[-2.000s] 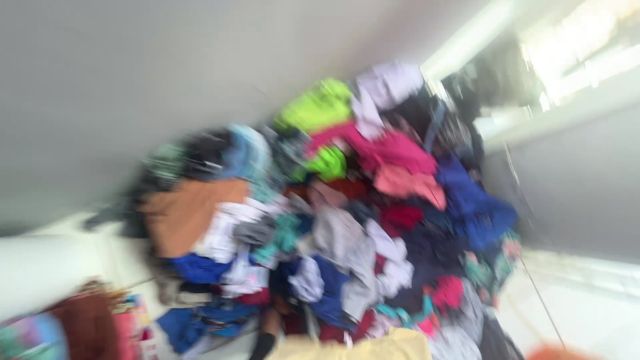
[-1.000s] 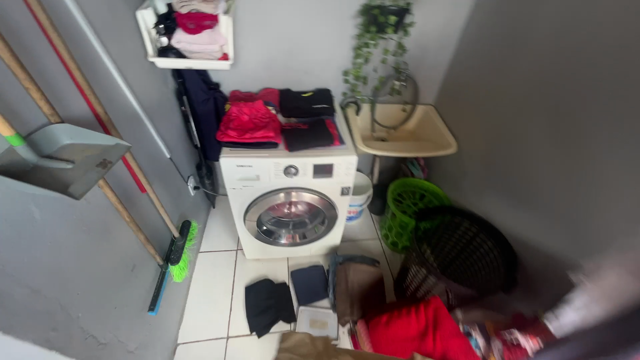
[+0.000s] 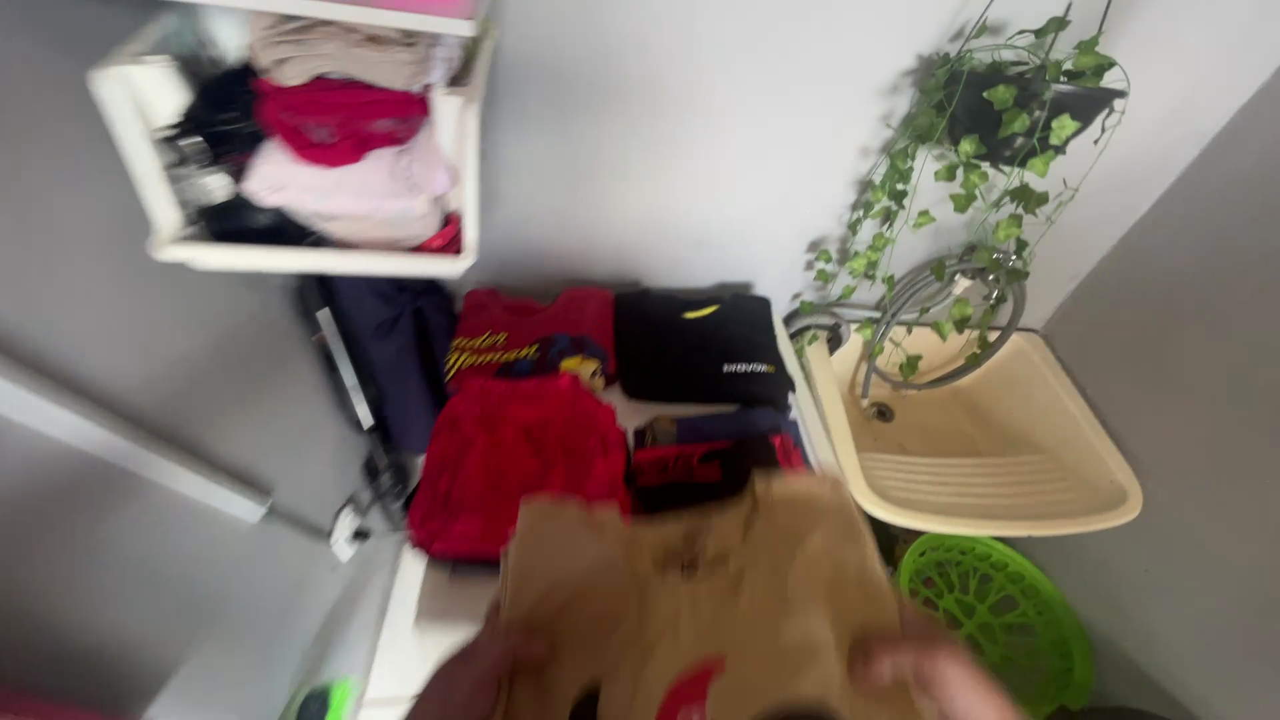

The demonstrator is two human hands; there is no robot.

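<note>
A tan T-shirt with a red and dark print is held between my two hands at the bottom centre. My left hand grips its left side and my right hand its right side; both are blurred. Beyond the shirt, folded clothes lie on the white washing machine: a dark red T-shirt with a yellow print, a black garment, a bright red garment and a red and black one. The shirt hides most of the machine.
A white plastic bin holding clothes hangs at the upper left. To the right are a beige laundry sink with a coiled grey hose, a hanging ivy plant and a green plastic basket. A white pole is at left.
The view has moved closer to the machine. The tan cloth, at the bottom edge one second ago, is now raised in both hands, which have come into view.
</note>
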